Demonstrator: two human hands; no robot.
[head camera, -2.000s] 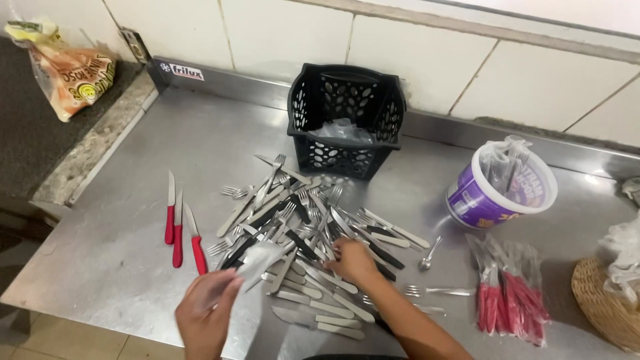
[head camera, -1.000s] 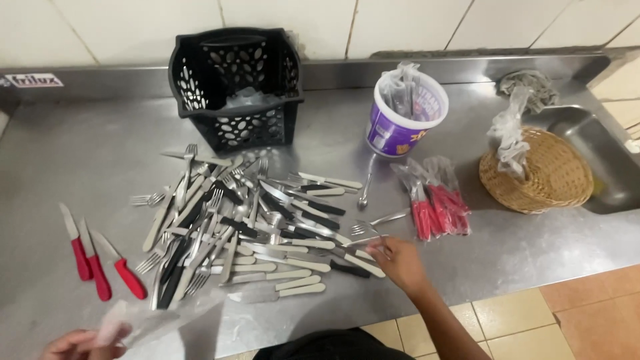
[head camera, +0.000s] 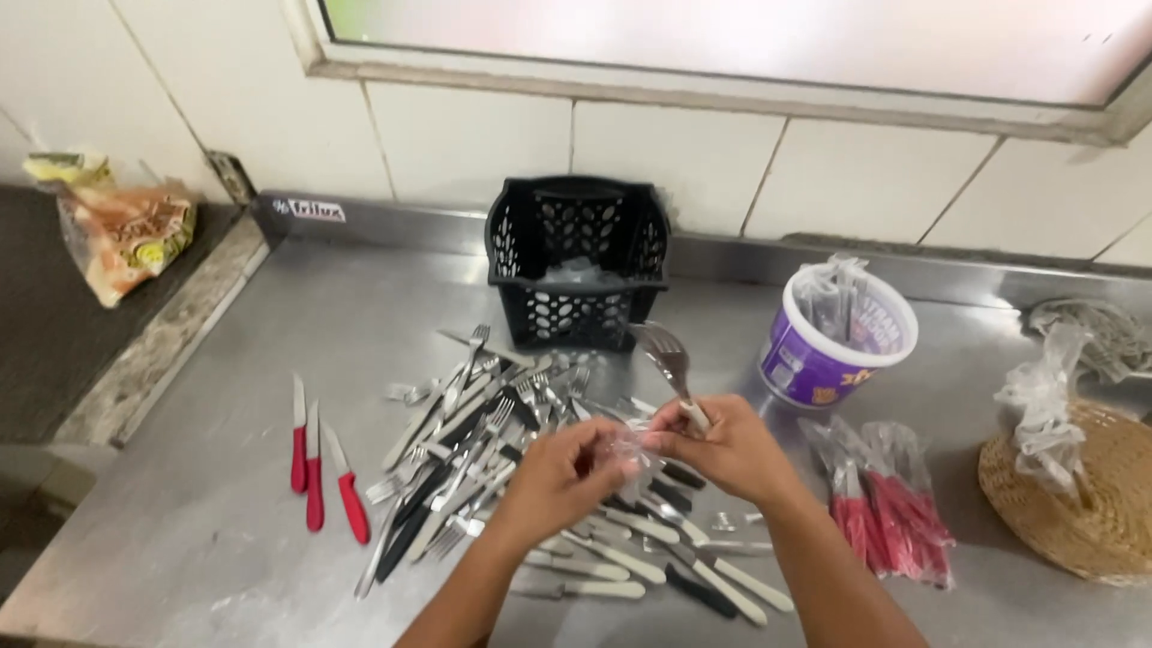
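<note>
Above a heap of loose forks and knives (head camera: 486, 450) with white and black handles, my two hands are close together. My right hand (head camera: 720, 441) grips a fork (head camera: 668, 355) by its light-coloured handle, tines pointing up. Clear plastic (head camera: 634, 445) is pinched in the fingers of my left hand (head camera: 571, 477), close to the right fingertips. Behind the heap stands a black perforated plastic basket (head camera: 580, 310) with clear plastic inside. Red-handled knives (head camera: 313, 468) lie apart at the left.
At the right are a purple and white plastic bucket (head camera: 814, 360) holding plastic-wrapped items, bagged red-handled cutlery (head camera: 886, 513), and a woven basket (head camera: 1017, 486) with crumpled plastic on it. A steel backsplash (head camera: 414, 225) runs along the tiled wall. A food bag (head camera: 126, 234) sits far left.
My hands, apart one second ago, have come together over the heap. The fork in my right hand is now raised upright. The view has shifted strongly.
</note>
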